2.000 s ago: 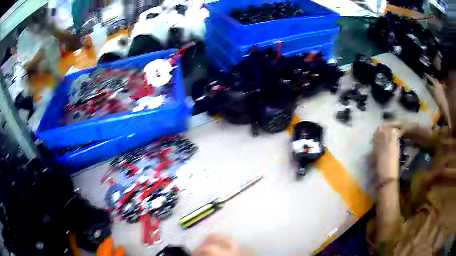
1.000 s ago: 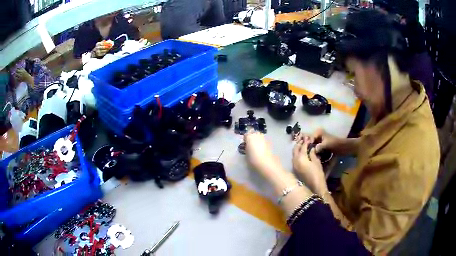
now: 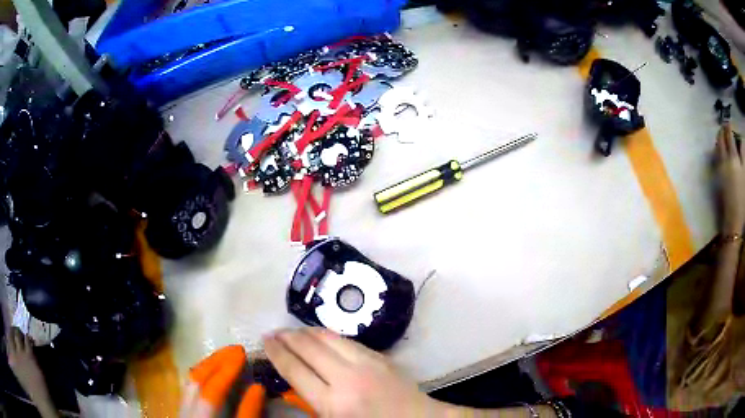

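Note:
A black housing [image 3: 392,306] with a white notched disc [image 3: 351,298] in it lies on the bench, disc side up, just beyond my right hand. My left hand [image 3: 220,388], with orange finger cots, is at the bottom edge, partly cut off, its fingers around a dark part [image 3: 265,374]. That part is mostly hidden. My right hand [image 3: 343,375] lies over its right side with fingers pointing left; its grip is hidden. A yellow-and-black screwdriver [image 3: 421,188] lies mid-bench.
LED boards with red leads [image 3: 318,131] are piled beyond the housing, below a blue bin [image 3: 245,41]. Black housings [image 3: 82,237] are heaped at left. Another housing with a white disc [image 3: 613,102] stands right, near more black parts. A co-worker's arm [image 3: 729,196] is at the right edge.
The view has swung back left and down. My right hand has come back from the small black fittings near the co-worker to my left hand.

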